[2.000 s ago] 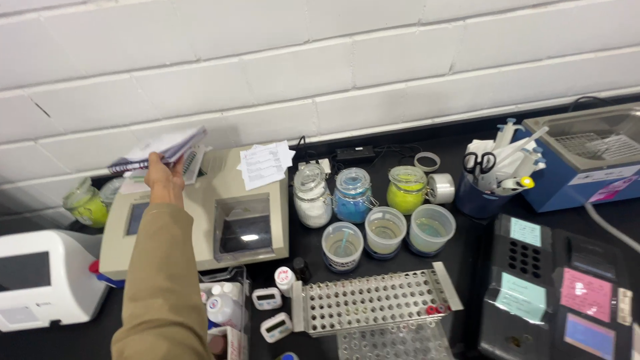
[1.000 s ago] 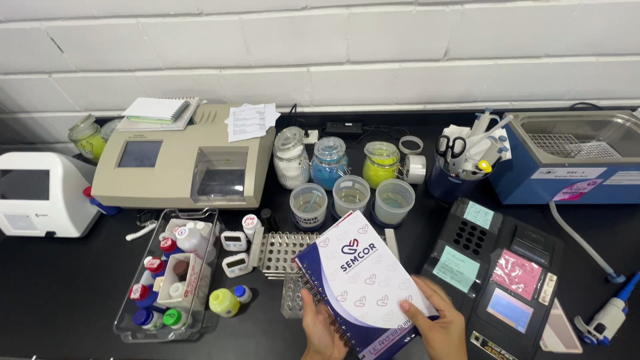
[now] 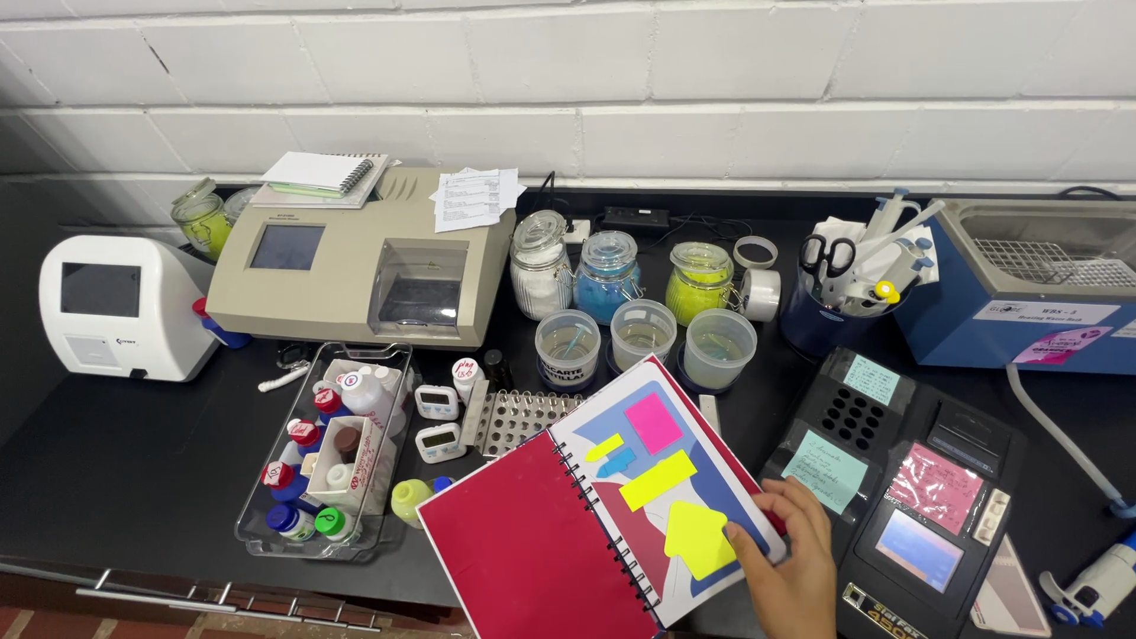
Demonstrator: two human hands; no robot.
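Observation:
A spiral-bound notebook (image 3: 532, 541) lies opened in front of me, its inside cover red on the left. The page on the right bears sticky notes (image 3: 697, 537) in yellow, pink and blue. My right hand (image 3: 790, 555) grips the right edge of the notebook, thumb on the page and fingers behind it. My left hand is not visible. Behind the notebook is a metal tube rack (image 3: 524, 422), partly covered by it. Two small white digital timers (image 3: 441, 441) stand left of the rack.
A clear tray (image 3: 306, 552) of reagent bottles stands left, below a beige analyzer (image 3: 337, 302). Glass jars (image 3: 608, 288) and plastic cups (image 3: 566, 351) stand behind the notebook. At right are a pipette holder (image 3: 821, 311), a blue water bath (image 3: 941, 333) and a black analyzer (image 3: 865, 541).
The notebook was closed in both hands and is now opened, showing its red inside cover and sticky notes. My left hand has gone out of view.

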